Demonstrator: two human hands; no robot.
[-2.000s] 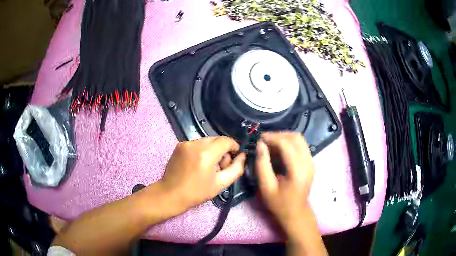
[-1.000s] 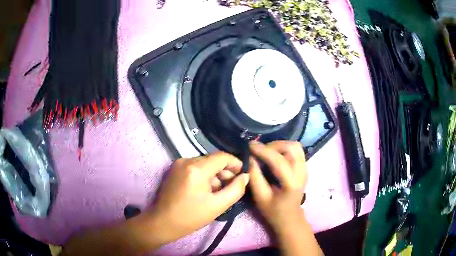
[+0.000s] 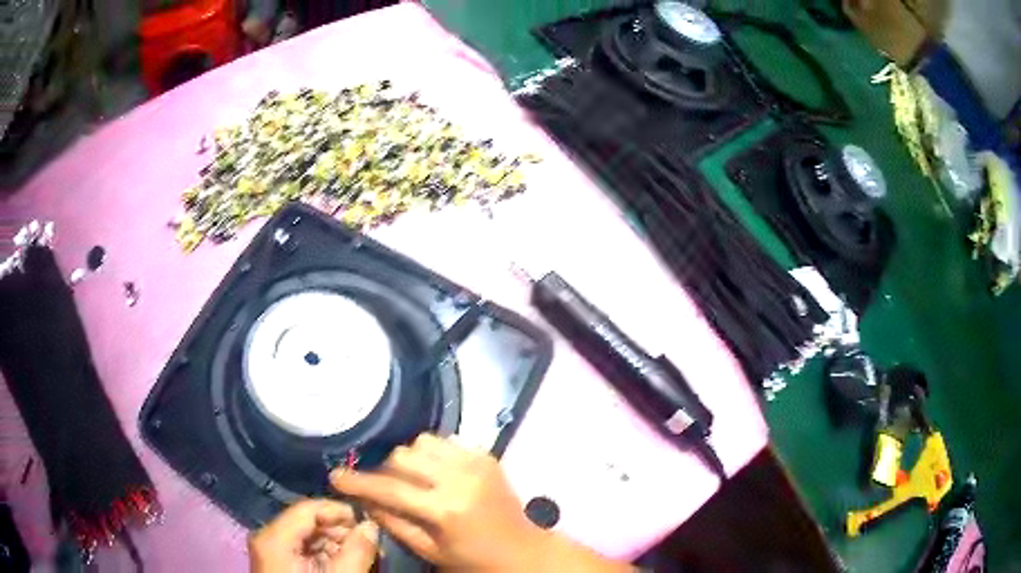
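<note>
The black speaker panel (image 3: 190,420) with its driver lies on the pink table, silver magnet (image 3: 319,364) facing up. A red wire tip (image 3: 352,459) shows at the terminals beside the magnet. My left hand (image 3: 314,539), cut off by the bottom edge, has its fingers closed on the black sleeved wire lead just below the terminals. My right hand (image 3: 442,504) is beside it, fingertips pinching the lead close to the red tip. The fingers hide most of the lead.
A loose pile of small clips (image 3: 347,157) lies behind the panel. An electric screwdriver (image 3: 616,356) lies right. Lead bundles lie left (image 3: 67,392) and on the green bench (image 3: 683,246), near two speakers and a yellow soldering gun (image 3: 912,487).
The view has swung right, so the panel and hands appear further left and the bench shows more. Both hands stay at the terminals; the plastic bag has left the view.
</note>
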